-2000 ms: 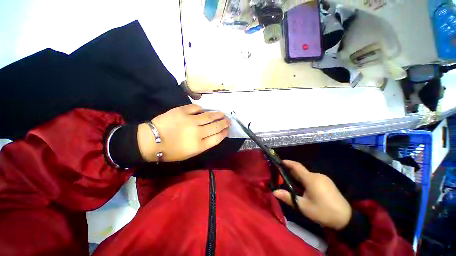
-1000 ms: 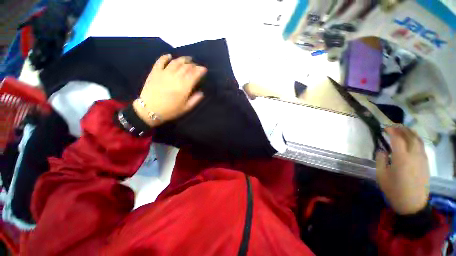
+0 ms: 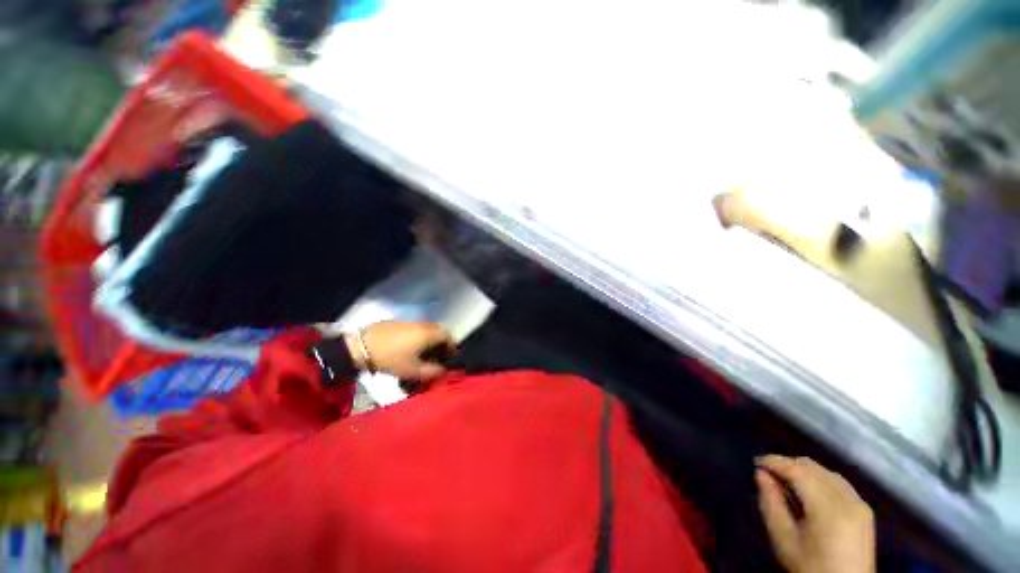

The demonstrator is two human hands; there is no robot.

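Observation:
The picture is blurred. Black cloth (image 3: 559, 330) lies across my lap, below the table's front edge. My left hand (image 3: 405, 351) is at the lap's left with its fingers curled on the dark cloth, beside a pale piece (image 3: 431, 293). My right hand (image 3: 819, 517) is low at the right, against the black cloth; its thumb and fingers are bent, and blur hides whether they grip it. The scissors (image 3: 960, 375) lie on the table at the right, dark handles near the front edge, touched by neither hand.
A red basket (image 3: 65, 252) at the left holds black pieces (image 3: 280, 229) with pale edging. Blue openwork plastic (image 3: 185, 384) shows beneath it. The white table's edge (image 3: 604, 285) runs diagonally down to the right. The purple phone (image 3: 979, 255) is at the far right.
The view has turned left. The black cloth has gone from the tabletop to my lap. My right hand has let go of the scissors and moved below the edge. My left hand has moved down.

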